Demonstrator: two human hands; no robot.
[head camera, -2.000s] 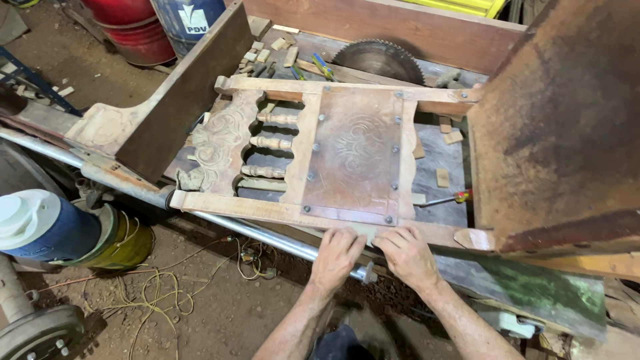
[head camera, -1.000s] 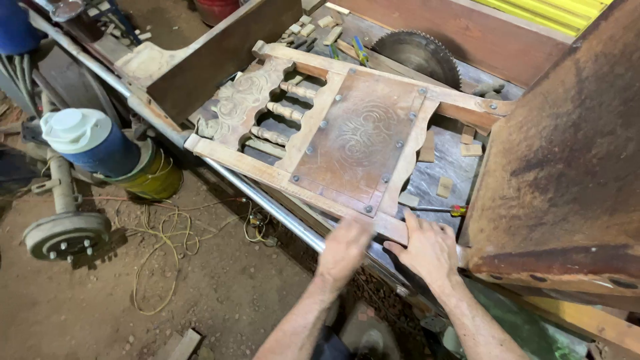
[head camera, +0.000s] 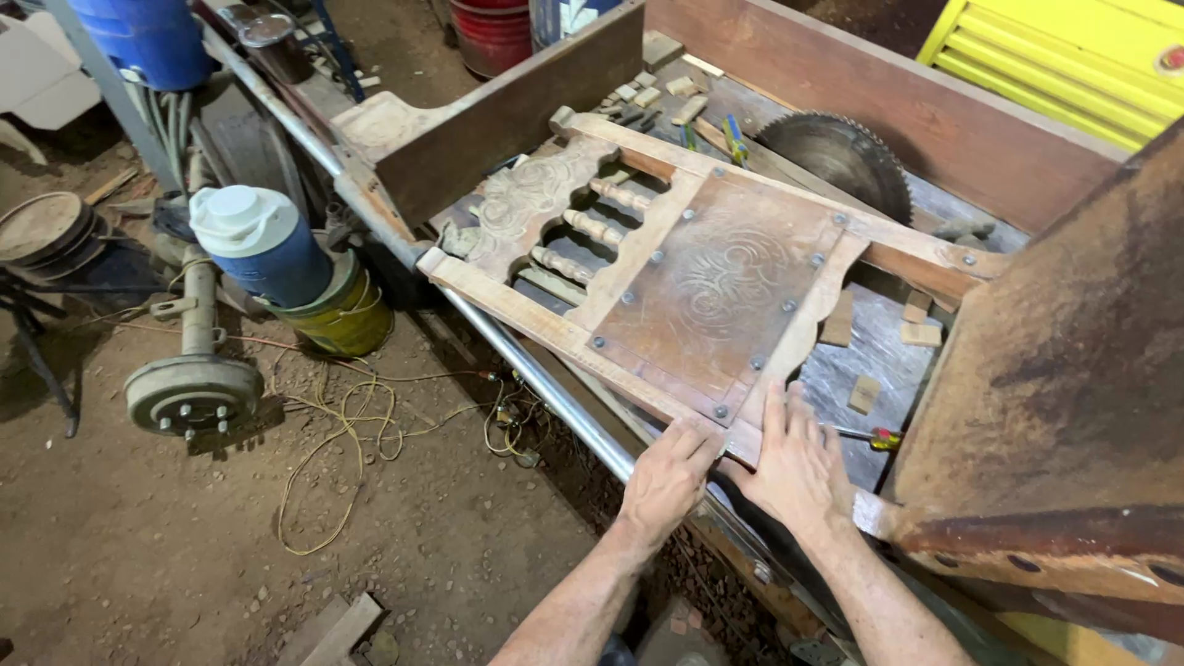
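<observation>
A carved wooden chair back (head camera: 601, 305) lies face up, with turned spindles (head camera: 592, 228) near its top rail and a tooled leather panel (head camera: 717, 277) held by round studs. My left hand (head camera: 673, 476) rests with bent fingers on the near side rail, by the panel's lower corner; whether it grips anything is unclear. Close beside it, my right hand (head camera: 791, 462) lies with fingers extended over the same rail and the end of the scalloped crosspiece. The large leather seat (head camera: 1045, 370) stands tilted at the right. A screwdriver (head camera: 874, 437) lies just beyond my right hand.
Behind the chair back are a circular saw blade (head camera: 837, 166), small wood blocks (head camera: 684, 88) and a brown board (head camera: 879, 102). A metal pipe (head camera: 546, 388) runs along the near edge. At left stand a blue water jug (head camera: 264, 250), a yellow bucket (head camera: 347, 314) and a wheel hub (head camera: 194, 393); cords (head camera: 347, 416) cross the dirt floor.
My right hand has moved from bent fingers at the rail's edge to lying extended over the rail. The view has swung toward the left side of the floor.
</observation>
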